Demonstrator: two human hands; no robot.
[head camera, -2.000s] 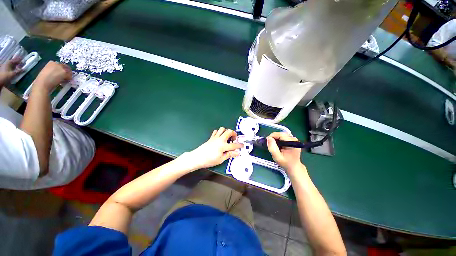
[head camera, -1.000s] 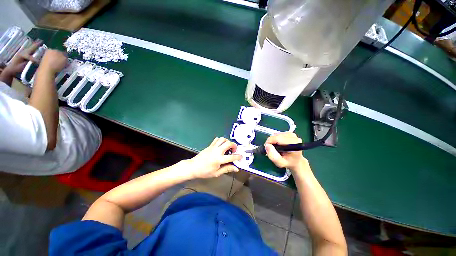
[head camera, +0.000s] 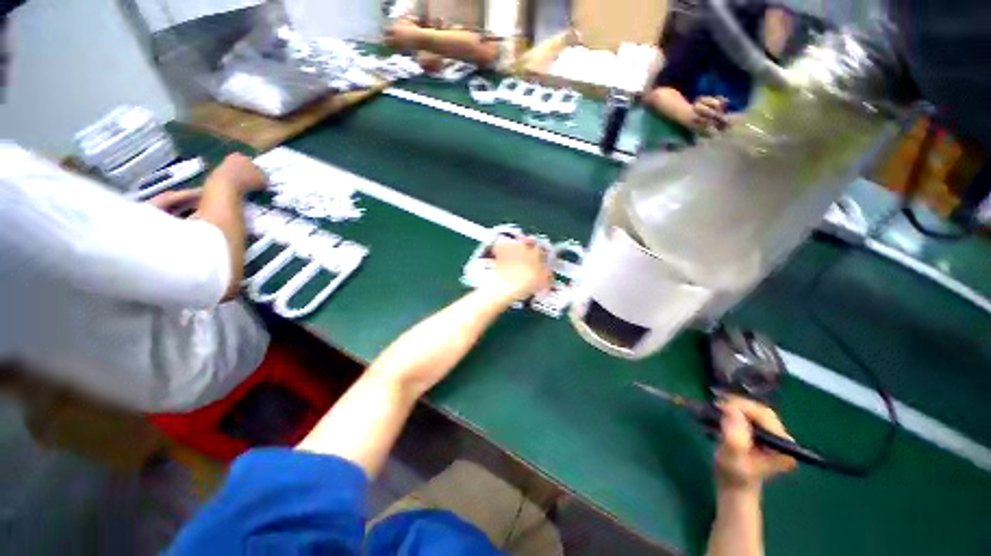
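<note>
My left hand (head camera: 519, 268) reaches out over white plastic housings (head camera: 552, 295) that lie on the green belt left of the hood. Its fingers are on or just above them; the view is blurred, so I cannot tell if it grips one. My right hand (head camera: 748, 443) holds the soldering iron (head camera: 695, 406), with its thin metal tip pointing left over bare belt. The iron's black cord loops off to the right. The iron stand (head camera: 745, 364) sits just behind my right hand.
The white extraction hood (head camera: 630, 291) hangs between my hands. At left a neighbour in white works beside looped housings (head camera: 296, 269) and a heap of small white parts (head camera: 315, 193). People sit across the belt (head camera: 435, 375). A red stool (head camera: 255, 396) stands below at left.
My left hand has moved up and away to housings left of the hood. My right hand has moved right with the iron, off the work. The view has shifted; the near housings no longer show in front of me.
</note>
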